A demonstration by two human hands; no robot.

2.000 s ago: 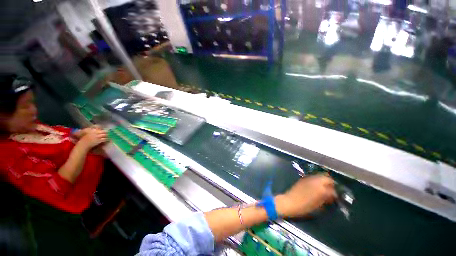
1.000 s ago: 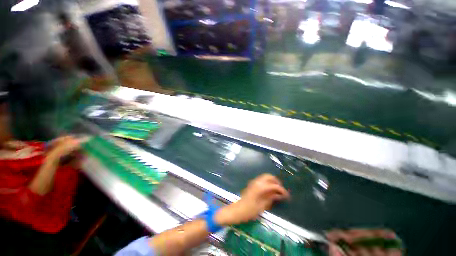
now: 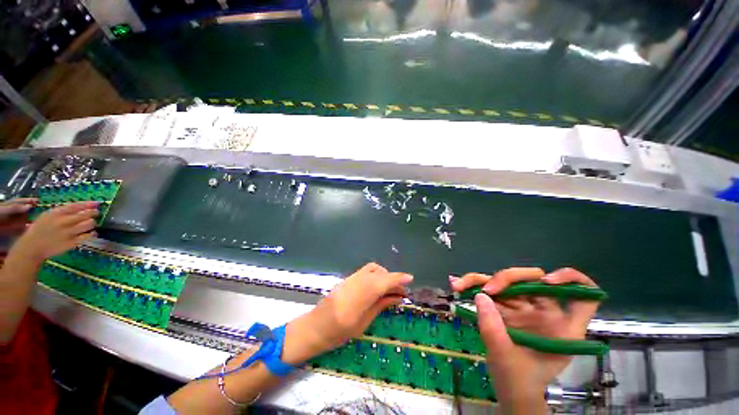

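Observation:
My right hand (image 3: 527, 324) holds green-handled pliers or cutters (image 3: 559, 344), their dark jaws pointing left over the back edge of the circuit board panel. My left hand (image 3: 352, 306) has its fingertips pinched close to the jaws; a tiny silvery piece seems to be between them, too small to be sure. A blue strap (image 3: 271, 348) is on my left wrist. The green circuit board panel (image 3: 397, 357) with rows of blue parts lies on the rails below both hands. Loose silvery leaded components (image 3: 405, 203) lie scattered on the dark green mat behind.
Another person's hands (image 3: 61, 228) are at a small green panel (image 3: 81, 192) at far left, beside a shiny grey bag or tray (image 3: 142, 190). More panels (image 3: 113, 284) lie on the left rails. A white ledge (image 3: 389, 146) runs behind the mat (image 3: 559, 243).
The view has turned down and right. My left hand has moved from over the mat to above the panel. My right hand now shows clearly with the green-handled tool, meeting my left fingertips.

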